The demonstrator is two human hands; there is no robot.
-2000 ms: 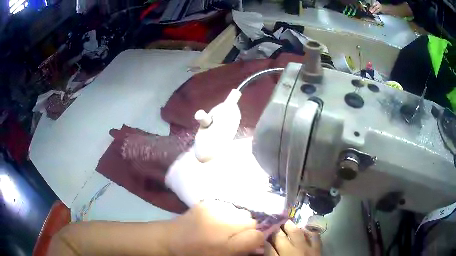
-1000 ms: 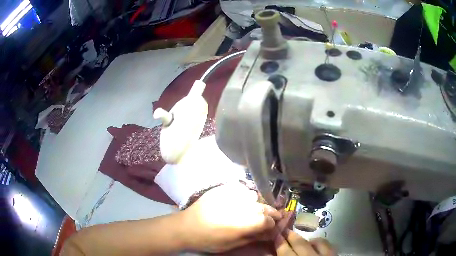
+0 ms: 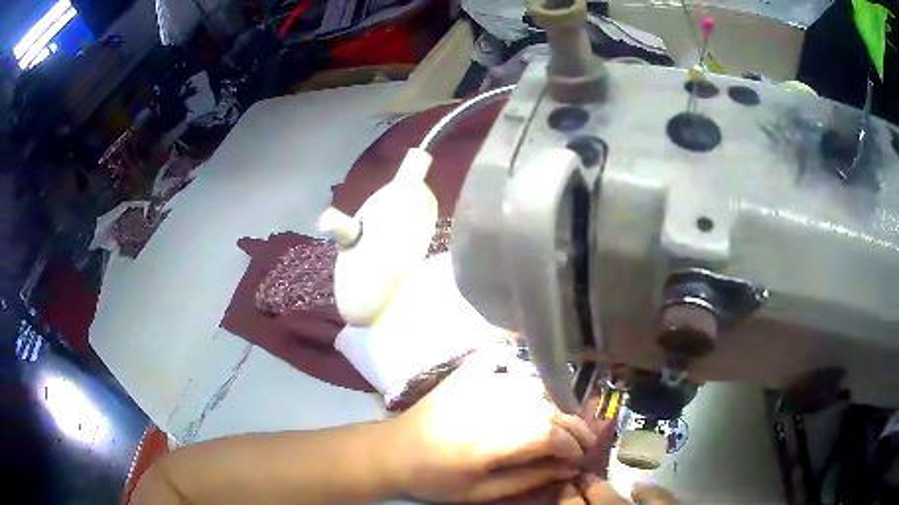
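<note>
Maroon lining [image 3: 306, 345] lies on the white table left of the sewing machine [image 3: 631, 217], with flecked tweed [image 3: 299, 278] and a bright white-backed piece [image 3: 409, 321] on it. My left hand [image 3: 493, 424] is bare and presses and pinches the fabric edge just left of the needle area. My right hand [image 3: 616, 493] is cut off by the bottom edge; its fingertips are at the maroon edge in front of the presser foot guide with yellow marks [image 3: 611, 402]. The needle is hidden by the machine head.
The white lamp [image 3: 386, 252] hangs over the fabric. A beige knob [image 3: 643, 449] is right of the guide. Dark snips [image 3: 792, 444] lie on the machine bed at right. An orange basket edge [image 3: 148, 464] shows at lower left. Scraps lie behind the table.
The camera view has shifted. The tweed and white piece show more from under the lamp than two seconds ago. My left hand has come nearer the guide; my right hand has slipped lower in view.
</note>
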